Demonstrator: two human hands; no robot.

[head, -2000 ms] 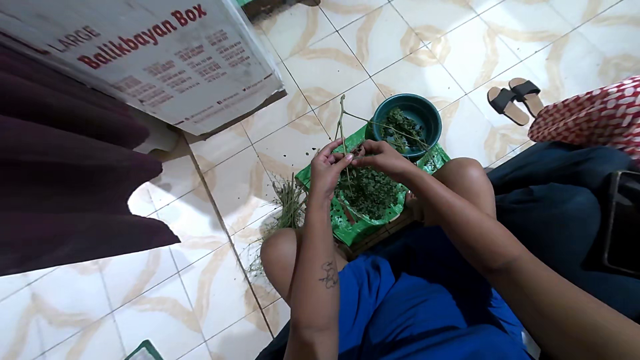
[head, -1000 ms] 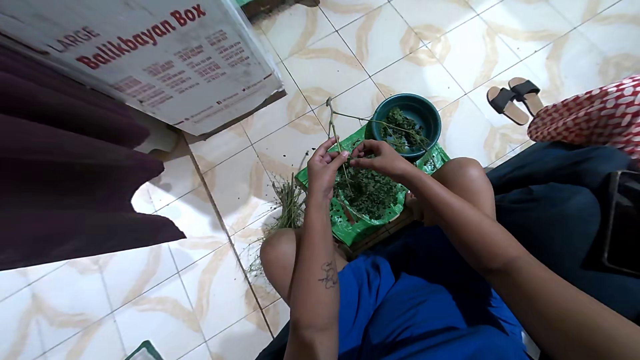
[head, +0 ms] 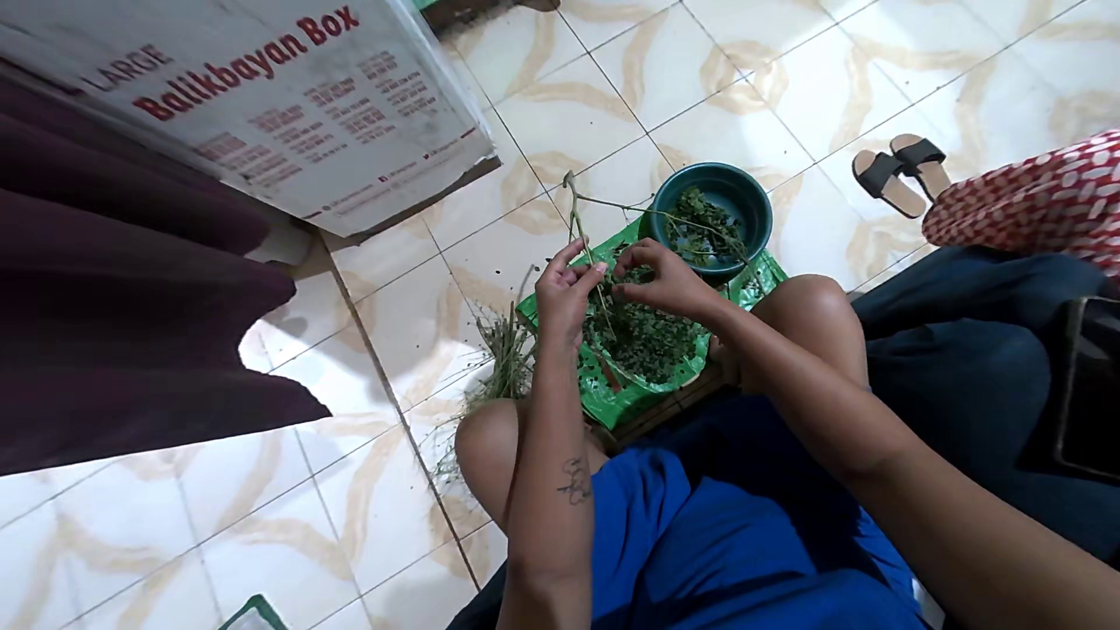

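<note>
My left hand (head: 567, 293) pinches a thin green plant stem (head: 575, 210) between thumb and fingers; its branches reach up and across to the right. Beside it on the right, my right hand (head: 658, 278) has its fingers curled at the stem's side twigs; whether they grip anything is too small to tell. Below both hands, a heap of small green leaves (head: 652, 341) lies on a green plastic sheet (head: 612, 404). A teal plastic basin (head: 759, 206) with leafy sprigs (head: 700, 223) in it stands at the sheet's upper right edge.
Bare stems (head: 507, 359) lie in a bundle on the tiled floor, left of the sheet. A large printed carton (head: 350, 131) stands at upper left, near a dark purple curtain (head: 131, 306). Black-strapped sandals (head: 901, 175) and a seated person's dark trousers (head: 962, 359) are at right.
The held stem's upper end has shifted a little to the left since the oldest frame. Both hands stay close together over the leaves.
</note>
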